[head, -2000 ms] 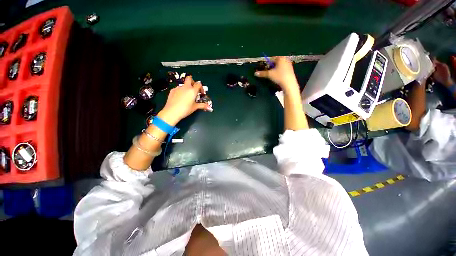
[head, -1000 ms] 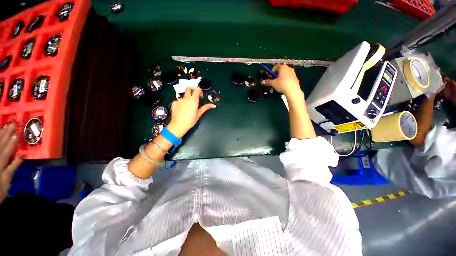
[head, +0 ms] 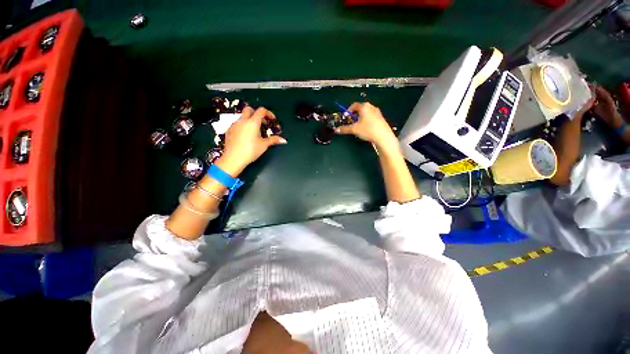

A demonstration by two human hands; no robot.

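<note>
My left hand (head: 247, 141), with a blue band at the wrist, has its thumb and fingers around a small round device assembly (head: 271, 128). The device is partly hidden by the fingers. My right hand (head: 373, 127) holds a thin blue tool (head: 343, 109). Its fingertips are at a small dark sub-assembly (head: 338, 119); whether they grip it is unclear. A dark round housing (head: 322, 135) lies just below it, and another dark disc (head: 304, 110) lies to its left.
Several round devices (head: 192, 166) lie left of my left hand, near white paper (head: 225, 124). A red-orange tray (head: 43, 148) is at far left. A tape dispenser (head: 442, 114) and tape roll (head: 525, 163) stand right. A metal strip (head: 311, 84) crosses behind. Another person's arm (head: 570, 142) is at far right.
My left hand has closed around the round device beside the white paper. My right hand has moved left with the blue tool. Another person's hand at the left tray is gone. The view has shifted.
</note>
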